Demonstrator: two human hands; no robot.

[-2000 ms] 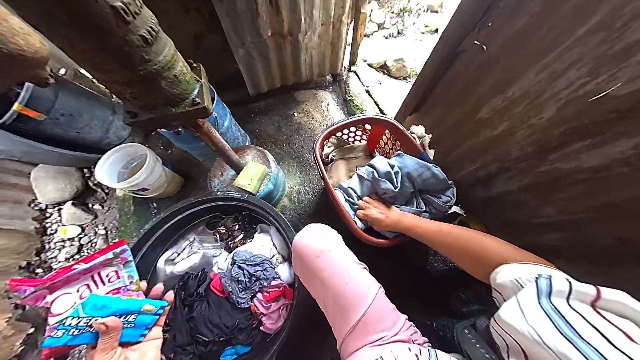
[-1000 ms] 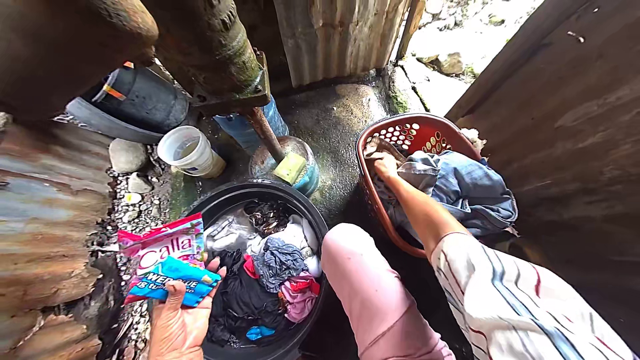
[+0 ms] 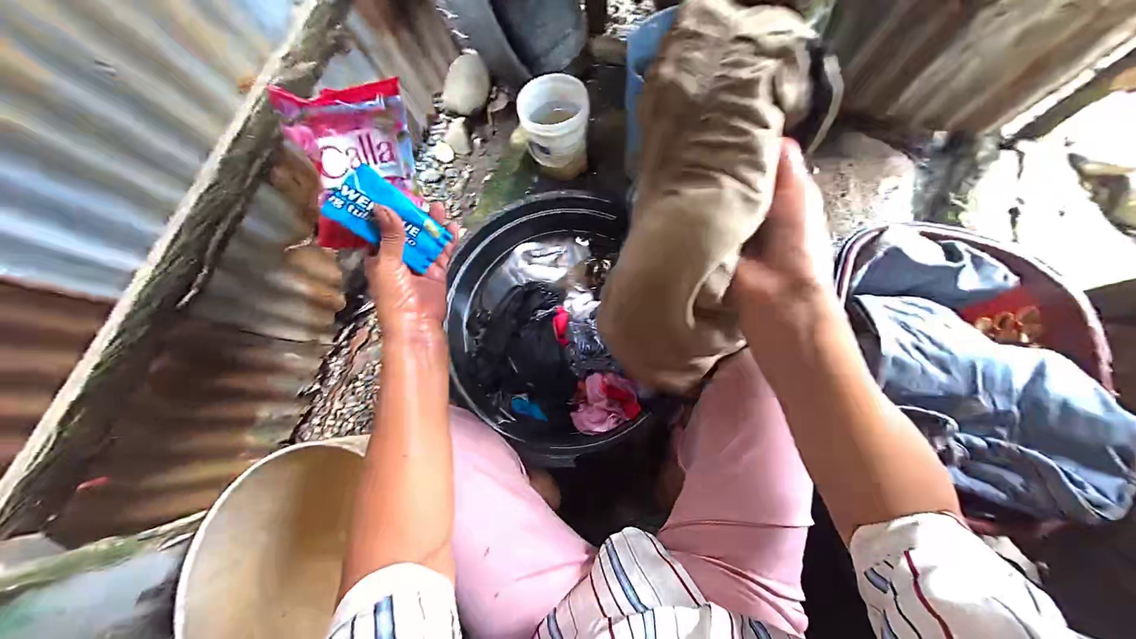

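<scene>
My left hand [image 3: 410,275] grips a small blue packet [image 3: 382,213] in front of a pink and red Calla packet [image 3: 355,133]; whether it also grips the pink one is unclear. My right hand [image 3: 785,235] is closed on a tan cloth garment [image 3: 701,177], raised beside and partly over the black basin [image 3: 470,355]. Wet clothes lie in the basin: black cloth [image 3: 524,342], a pink piece [image 3: 603,404] and a bit of blue. On the right, blue denim garments [image 3: 1003,373] fill and overhang a red plastic laundry basket [image 3: 1087,319].
A white plastic bucket [image 3: 555,115] with some liquid stands behind the basin, near stones [image 3: 467,84]. A pale round container [image 3: 266,532] is at the lower left. Corrugated metal sheeting [image 3: 106,133] and a wooden beam [image 3: 177,213] border the left side. A blue container is partly hidden behind the garment.
My right hand has left the red basket, where it was reaching one second ago, and holds the tan garment up by the basin. My left hand still holds the blue packet. The view has turned.
</scene>
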